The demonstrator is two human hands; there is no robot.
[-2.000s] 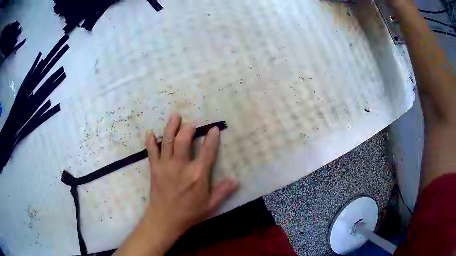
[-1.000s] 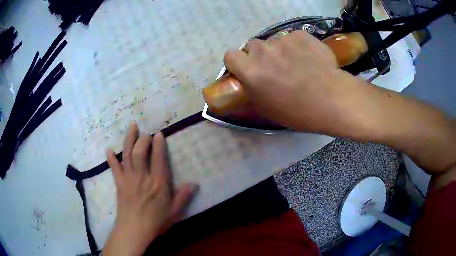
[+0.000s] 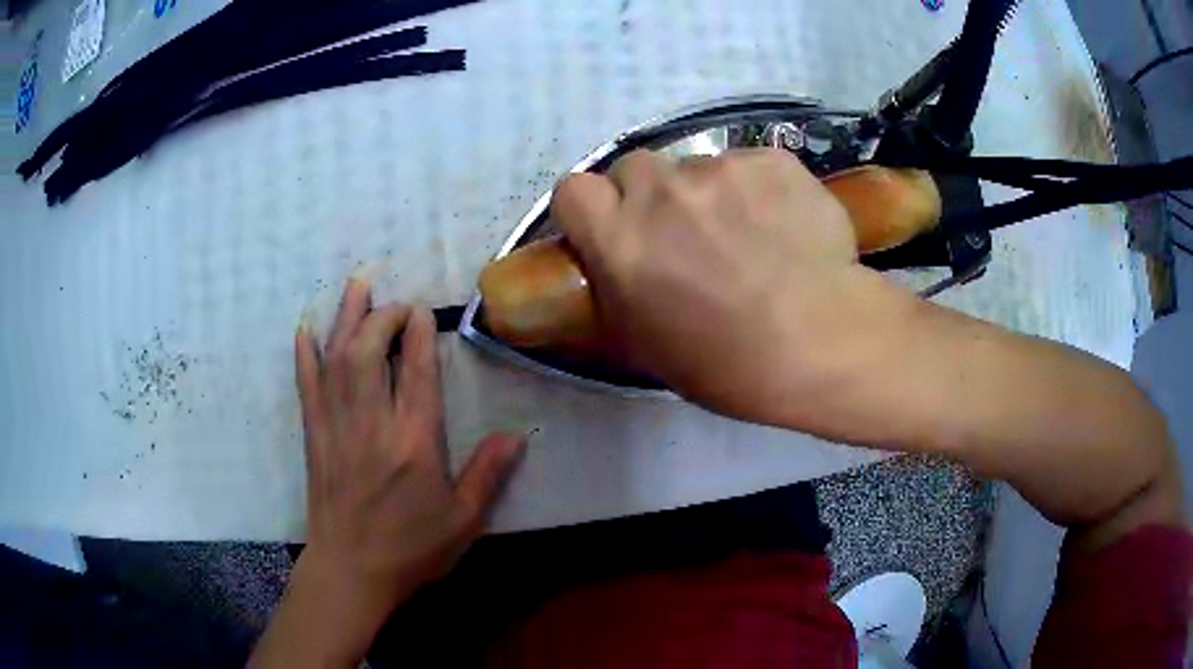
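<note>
A dark fabric strap (image 3: 449, 319) shows as a short piece between my left hand and the iron's tip; the rest is hidden under the hand and the iron. My left hand (image 3: 382, 416) lies flat on the strap with its fingers slightly spread, pressing it to the table. My right hand (image 3: 733, 268) is closed around the wooden handle of the steam iron (image 3: 530, 298). The iron lies on the white table, its tip pointing left over the strap.
The white pressing table (image 3: 236, 275) has lint specks at left. Flat dark strips (image 3: 249, 85) lie at upper left, partly on a clear plastic bag (image 3: 81, 46). The iron's hose (image 3: 979, 72) rises at upper right. A white round base (image 3: 879, 614) stands on the floor.
Two seconds ago the iron was not in my right hand; now it is, and its tip is close to my left fingers. The view has shifted, and the strap's corner no longer shows.
</note>
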